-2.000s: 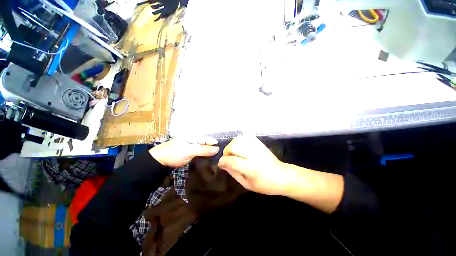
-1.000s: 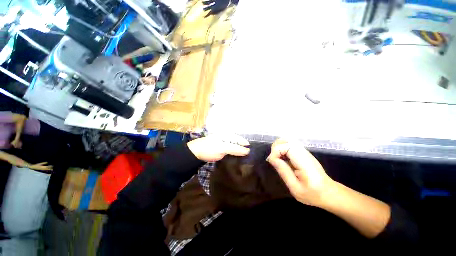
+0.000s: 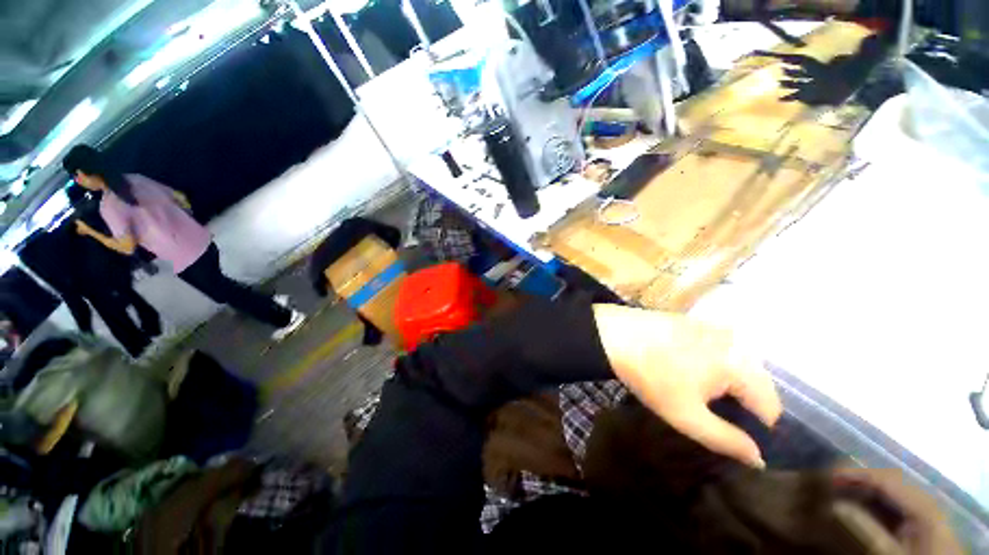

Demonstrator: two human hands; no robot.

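Observation:
My left hand [image 3: 694, 379] is at the table's front edge, with dark cloth, which looks like the black band [image 3: 792, 439], between its thumb and fingers. Brown fabric [image 3: 531, 442] with plaid fabric [image 3: 591, 410] hangs below the hand, over my lap. My right hand [image 3: 895, 512] is blurred at the lower right, over the brown cloth. Its fingers look bent, but its grip cannot be made out. The sewing machine's needle area is out of view.
The white table [image 3: 857, 282] has a ruler-marked front edge. Left of it are a cardboard-covered surface [image 3: 705, 201] with a black glove [image 3: 830, 76], and another machine [image 3: 531, 119]. A red stool [image 3: 434, 304] and a carton [image 3: 363, 271] stand below. People [image 3: 163, 222] are in the aisle; garments are heaped lower left.
The view has swung left, bringing in the aisle and people, and the machine has left the picture. My hands now appear farther right, with the right one lower and blurred.

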